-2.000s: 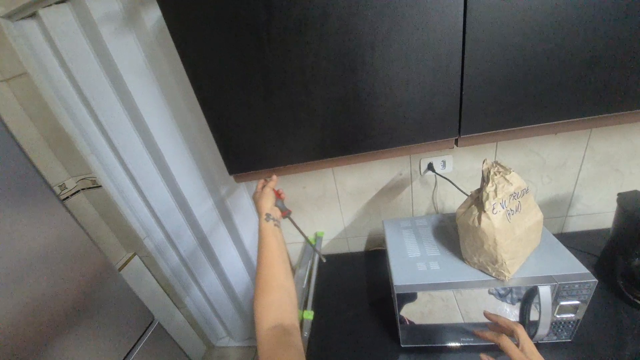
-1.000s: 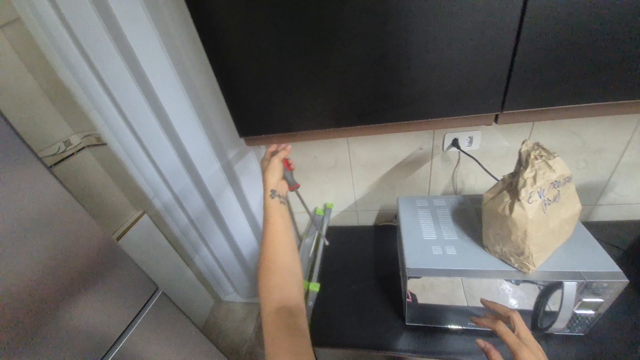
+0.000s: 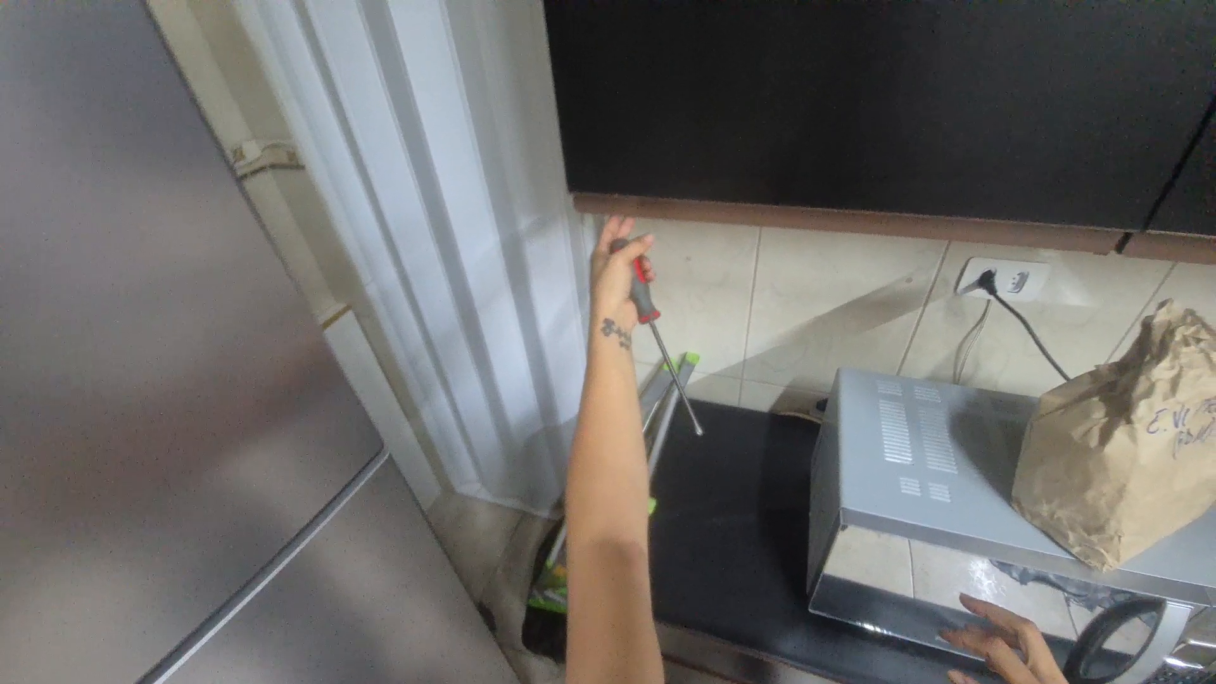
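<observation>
My left hand [image 3: 622, 264] is raised just under the bottom left corner of a black wall cabinet [image 3: 836, 104]. It grips a screwdriver [image 3: 643, 290] with a red and grey handle, whose metal shaft slants down to the right over the black countertop. Some fingertips of that hand point up near the cabinet's brown lower edge; whether they touch it, I cannot tell. At the bottom right, my right hand [image 3: 1009, 641] has its fingers apart in front of the door of a silver microwave [image 3: 940, 465], beside the handle, holding nothing.
On the microwave stands a crumpled brown paper bag [image 3: 1121, 446] bearing handwriting. A black plug sits in a white wall outlet [image 3: 1007, 280]. Folded metal legs with green caps [image 3: 691, 359] lean at the left end of the black countertop [image 3: 731, 513]. A white folding door [image 3: 427, 237] and a refrigerator [image 3: 190, 380] stand left.
The view has shifted to the left. My left hand stays under the cabinet's corner with the screwdriver, and my right hand remains in front of the microwave.
</observation>
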